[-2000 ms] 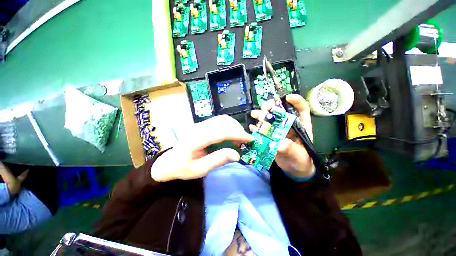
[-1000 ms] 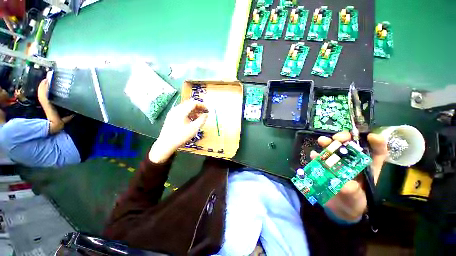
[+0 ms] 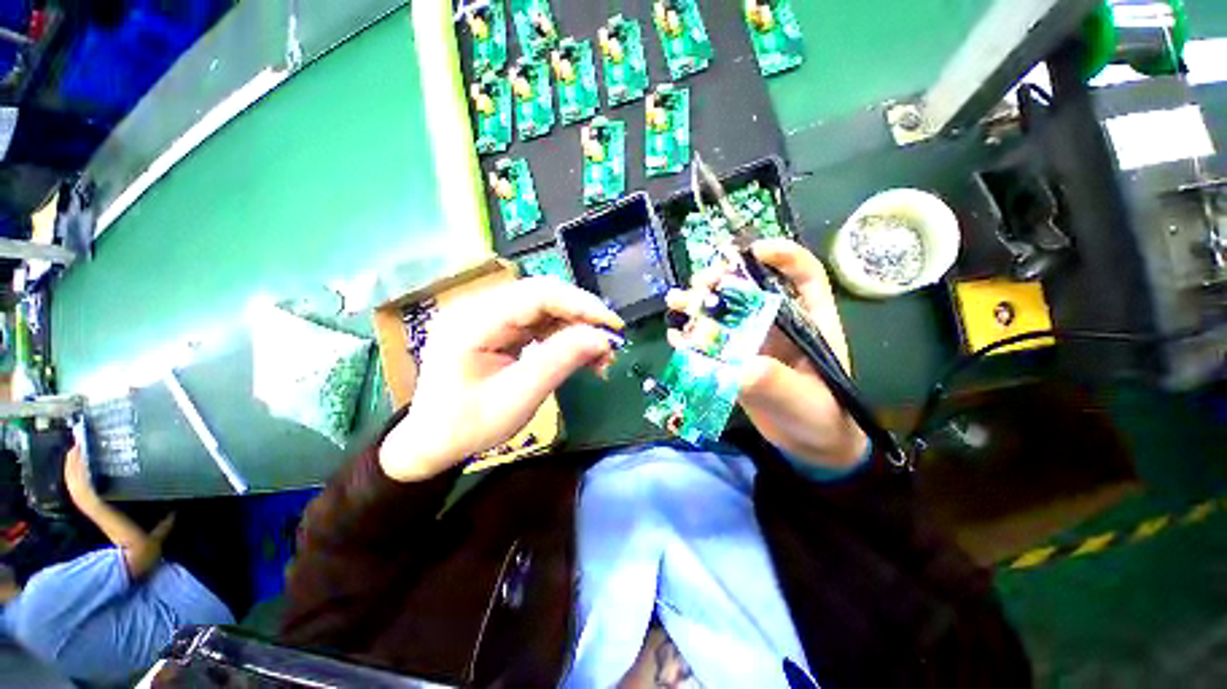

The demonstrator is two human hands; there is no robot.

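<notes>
My left hand [image 3: 471,377] is raised over the cardboard box [image 3: 458,285], thumb and forefinger pinching a small dark part [image 3: 614,338] with thin leads, just left of the board and not touching it. My right hand [image 3: 807,411] holds a green circuit board [image 3: 702,386], tilted and blurred, with small dark parts on it. The same hand keeps a soldering iron [image 3: 721,205], its metal tip pointing up over the bin of green components [image 3: 756,205]. The bin of blue components [image 3: 626,276] is left of it. My left hand hides much of the box.
Rows of boards [image 3: 602,159] lie on a black mat [image 3: 737,115] ahead. A white round tub [image 3: 931,222] and a yellow square stand [image 3: 1002,314] are at right, below a metal arm [image 3: 1002,61]. A plastic bag [image 3: 316,377] lies left. A person [image 3: 115,606] sits far left.
My left hand has come from the cardboard box to beside the board, now with a small dark part. The board is tilted differently in my right hand. The view has swung right.
</notes>
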